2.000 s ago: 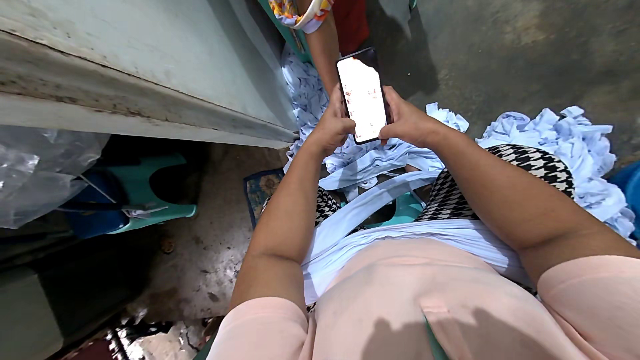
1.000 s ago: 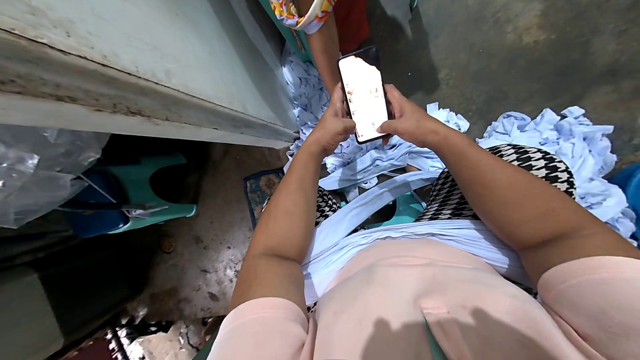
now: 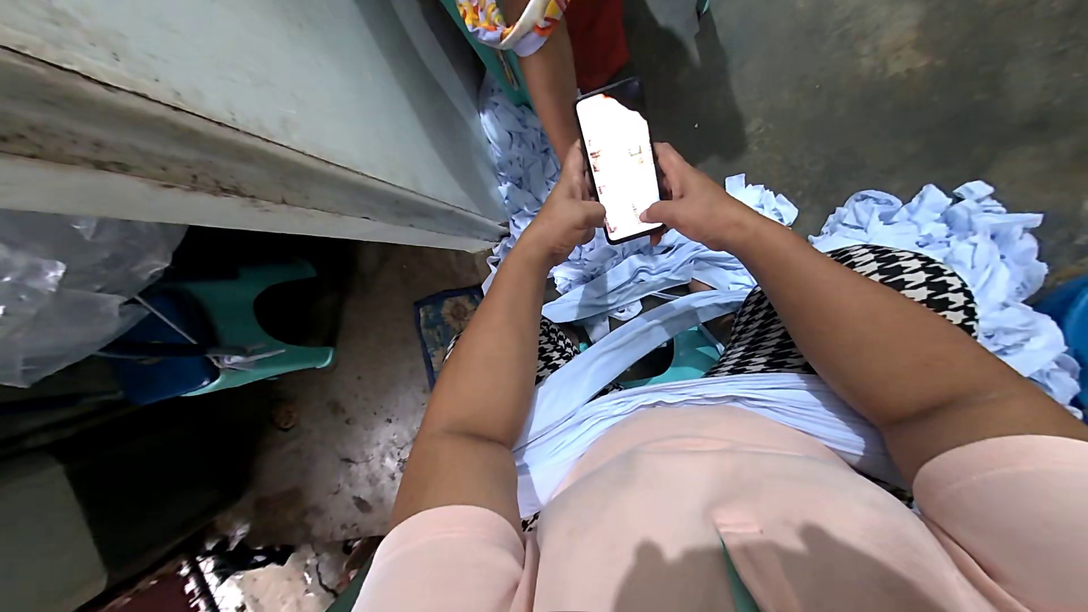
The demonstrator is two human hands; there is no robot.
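Note:
Both my hands hold a smartphone (image 3: 619,166) upright in front of me, its bright screen facing up at the camera. My left hand (image 3: 568,208) grips its left edge, the thumb at the lower side. From the right edge my right hand (image 3: 693,200) holds it, with the thumb over the lower part of the screen. Light blue fabric strips (image 3: 642,272) are heaped below and beyond the phone. One strip of the same cloth (image 3: 629,348) runs down over my lap to the cloth round my waist. The fingers behind the phone are mostly hidden.
Another person's arm (image 3: 548,85) with a patterned sleeve reaches in at the top. More crumpled fabric (image 3: 943,246) lies right of my knee. A pale panel (image 3: 280,93) stands at upper left, with a green plastic stool (image 3: 297,357) and clear plastic bags (image 3: 68,297) below it.

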